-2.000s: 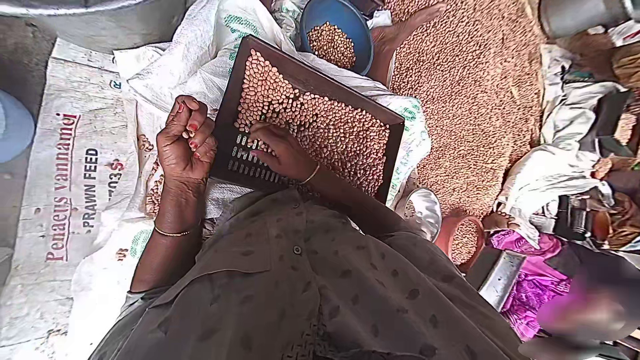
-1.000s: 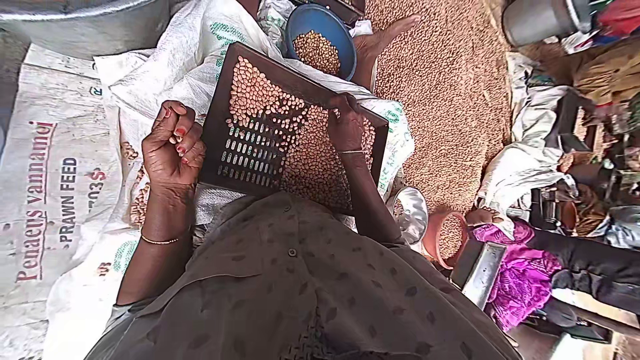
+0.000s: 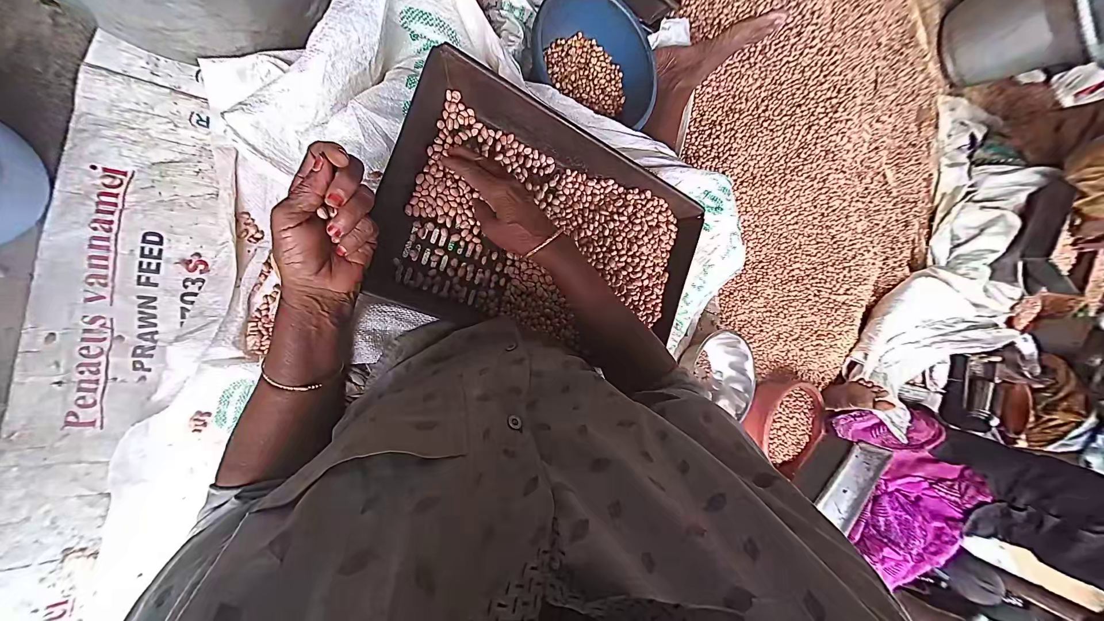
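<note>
A dark slotted plastic tray (image 3: 569,125) lies tilted across my lap, with shelled peanuts (image 3: 625,233) spread over much of its bottom. Bare slots show at its lower left. My right hand (image 3: 509,207) lies palm down on the peanuts near the tray's middle, fingers extended and apart, gripping nothing that shows. Beside the tray's left wall, my left hand (image 3: 328,216) is raised with its fingers curled around a few pale pieces, probably peanuts. Each wrist has a thin bangle.
A blue bowl (image 3: 642,65) of nuts stands beyond the tray, next to a bare foot (image 3: 724,56). Peanuts (image 3: 802,190) cover the floor at right. A reddish pot (image 3: 763,410), a metal bowl (image 3: 733,371) and another person's hand (image 3: 858,395) are at lower right. Printed sacks (image 3: 112,259) lie left.
My right hand has moved from the right part of the tray to its middle left. Peanuts now cover some slots that were bare a second ago. My left hand stays curled beside the tray.
</note>
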